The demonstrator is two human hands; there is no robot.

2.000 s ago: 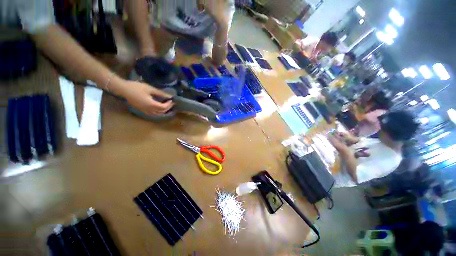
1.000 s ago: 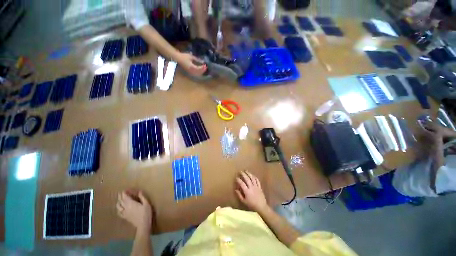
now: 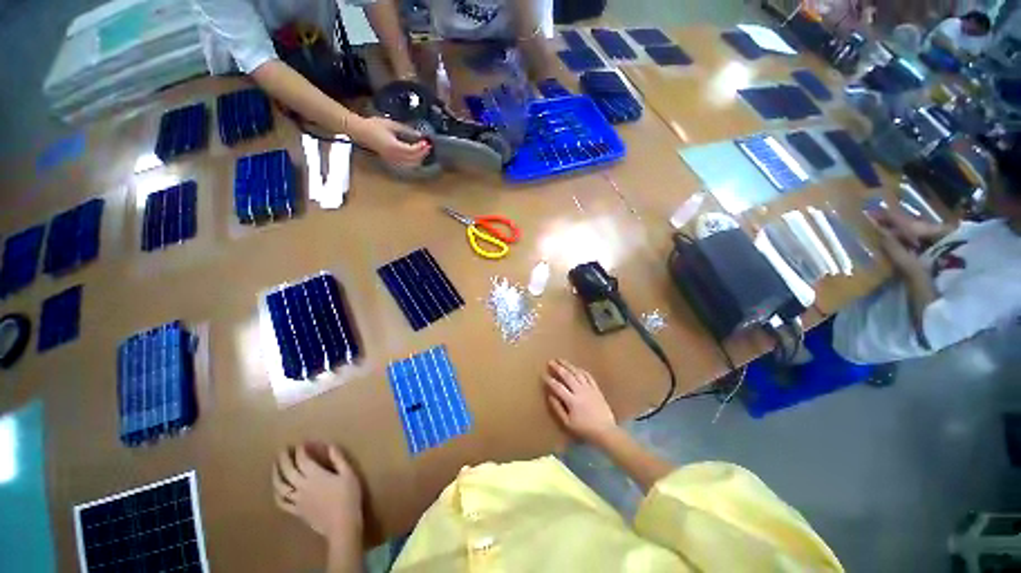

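Observation:
A bright blue solar cell [image 3: 430,398] with pale lines lies flat on the brown tabletop [image 3: 448,336] in front of me, with a small dark tape piece [image 3: 417,409] on its left part. My left hand [image 3: 320,488] rests on the table to the left of the cell, fingers apart, empty. My right hand [image 3: 578,396] rests flat on the table to the right of the cell, fingers slightly apart, empty. Neither hand touches the cell. A dark cell [image 3: 420,288] lies just beyond it.
Scissors [image 3: 488,236], cut ribbon pieces [image 3: 511,309], a small white bottle [image 3: 540,278], an iron stand [image 3: 606,315] and a black box [image 3: 739,282] lie ahead and right. Cell stacks [image 3: 310,326] stand left. Across, a person's hand [image 3: 394,143] touches the grey dispenser [image 3: 459,153] beside the blue tray [image 3: 565,139].
The view has swung down, bringing my hands and the blue cell into the picture. Between the last two frames things shift slightly leftward; both hands stay resting on the table.

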